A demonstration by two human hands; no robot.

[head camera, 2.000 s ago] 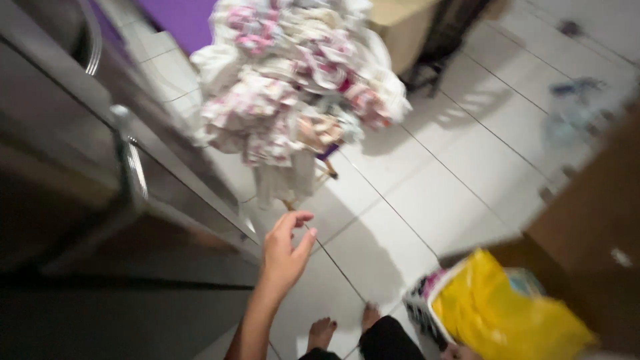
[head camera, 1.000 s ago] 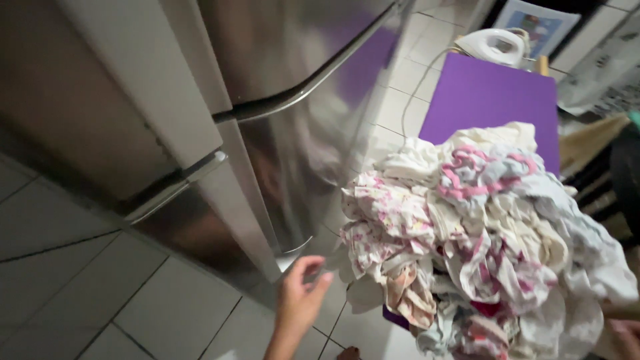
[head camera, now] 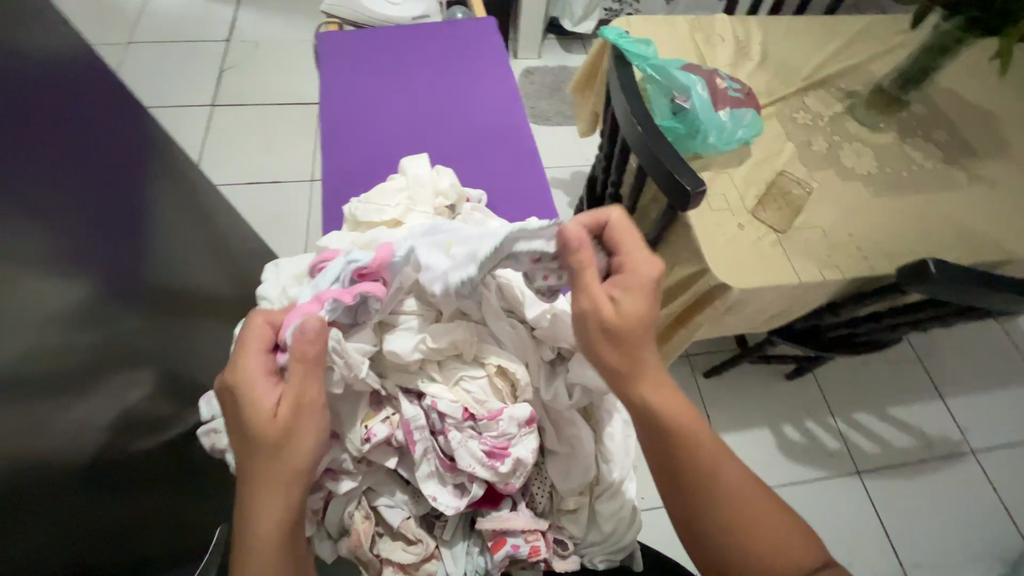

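Note:
A white garment with pink ruffled trim [head camera: 444,254] is stretched between my two hands above a heap of crumpled clothes [head camera: 456,352]. My left hand [head camera: 280,384] grips its pink-trimmed end, at the left of the heap. At the right, my right hand [head camera: 612,288] pinches the gathered pale edge between thumb and fingers. The heap, mostly white with pink-patterned pieces, lies on the near part of a purple ironing board [head camera: 424,112]. Part of a white iron [head camera: 384,10] shows beyond the board's far end.
A table with a yellowish cloth [head camera: 848,216] stands at the right, bearing a green plastic bag [head camera: 700,104], a clear square object [head camera: 782,202] and a glass vase [head camera: 908,80]. Dark wooden chairs [head camera: 656,136] are by it. A dark, smooth appliance surface [head camera: 104,304] borders the left.
The view has turned toward the ironing board and table. Both hands now hold the pink-trimmed garment; one second ago the hand at lower centre was beside the heap, holding nothing visible.

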